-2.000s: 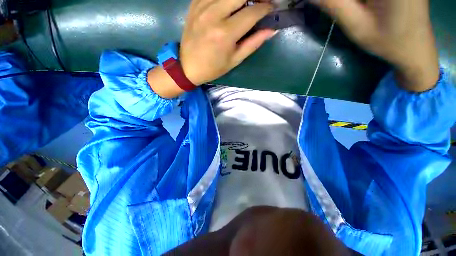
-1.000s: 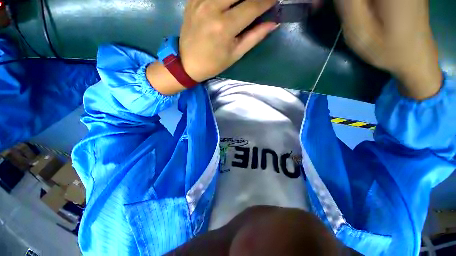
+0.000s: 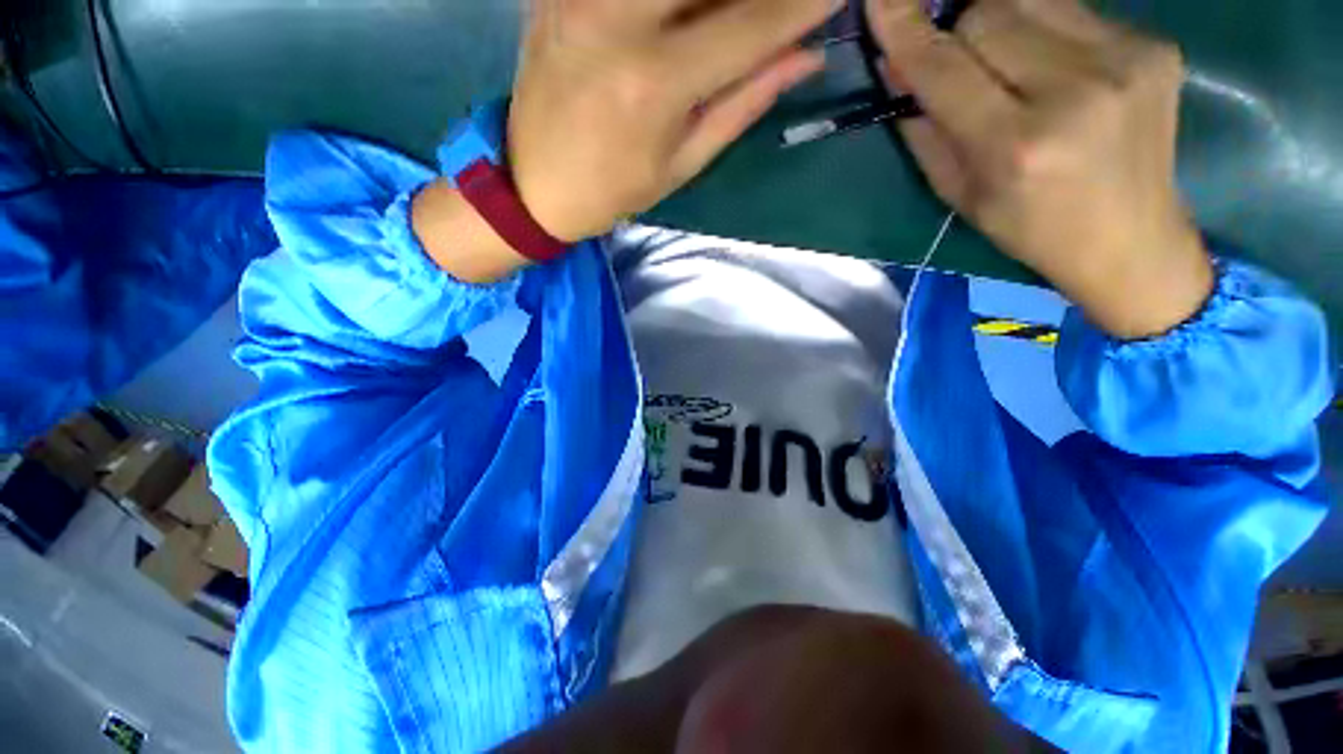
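My left hand [image 3: 619,111], with a dark red wristband and a blue piece at the cuff, has its fingertips at the left side of a dark and grey phone assembly [image 3: 844,33]. The assembly is mostly hidden by my fingers and cut off by the top edge. My right hand [image 3: 1053,140] is bent over its right side. A slim black pen-like tool with a pale tip [image 3: 847,121] sticks out leftward from under my right fingers, over the bench. A dark curved strand runs beside those fingers.
The glossy green bench [image 3: 339,89] spans the top. Black cables [image 3: 111,89] lie at its upper left. Another person's blue sleeve [image 3: 103,309] is at far left. A thin white cord [image 3: 937,240] hangs below my right hand. Cardboard boxes [image 3: 147,471] stand lower left.
My right hand has moved left and down, closer to my left hand. The black tool with the pale tip has come into view. The grey strip of the phone assembly shows less.
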